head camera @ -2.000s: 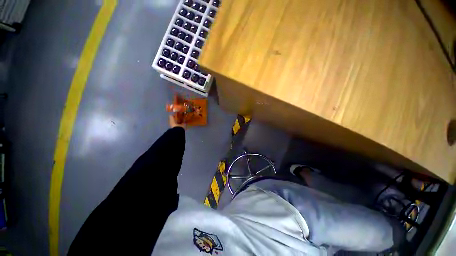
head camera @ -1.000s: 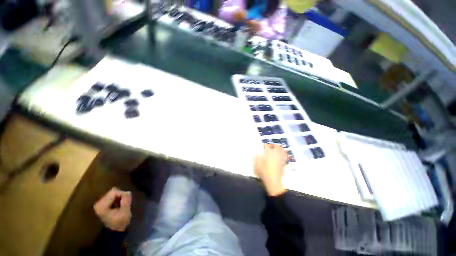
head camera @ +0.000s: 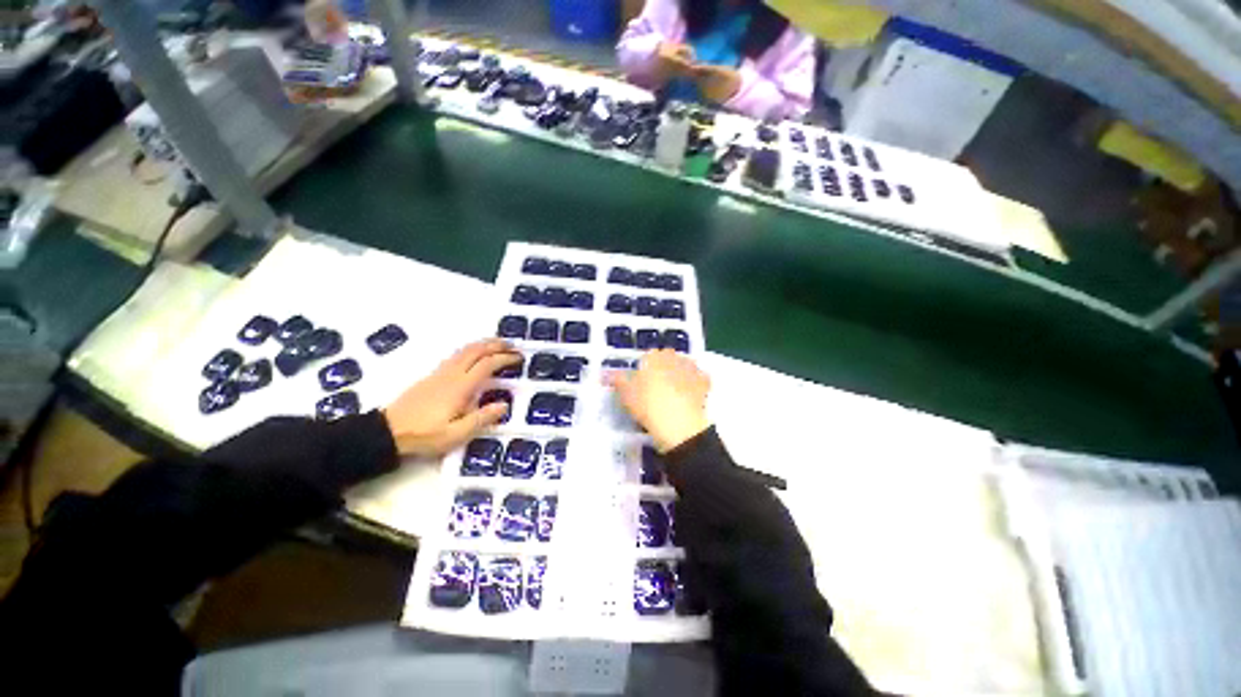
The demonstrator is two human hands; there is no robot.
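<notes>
A long white tray [head camera: 470, 620] lies on the white paper in front of me, with two columns of pockets holding glossy black housings [head camera: 519, 458]. A pale translucent film sheet [head camera: 589, 511] lies lengthwise over its middle and hangs past the near edge. My left hand [head camera: 456, 398] rests at the tray's left side, fingers spread over a housing in the middle rows. My right hand [head camera: 663, 395] is over the right column, fingers bent down near the film's far end; its fingertips are partly hidden, so I cannot tell if they grip the film.
Loose black housings [head camera: 301, 345] lie on paper at left. White ribbed trays [head camera: 1157, 586] are stacked at far right. A green conveyor strip [head camera: 844, 327] runs behind. Across it are a person in pink sleeves [head camera: 785, 82], more dark units and another tray [head camera: 871, 184]. A grey post stands at left.
The tray has shifted left and nearer, straighter before me. My left hand has come up from beside my lap onto the tray. My right hand has moved from its near end to mid-tray.
</notes>
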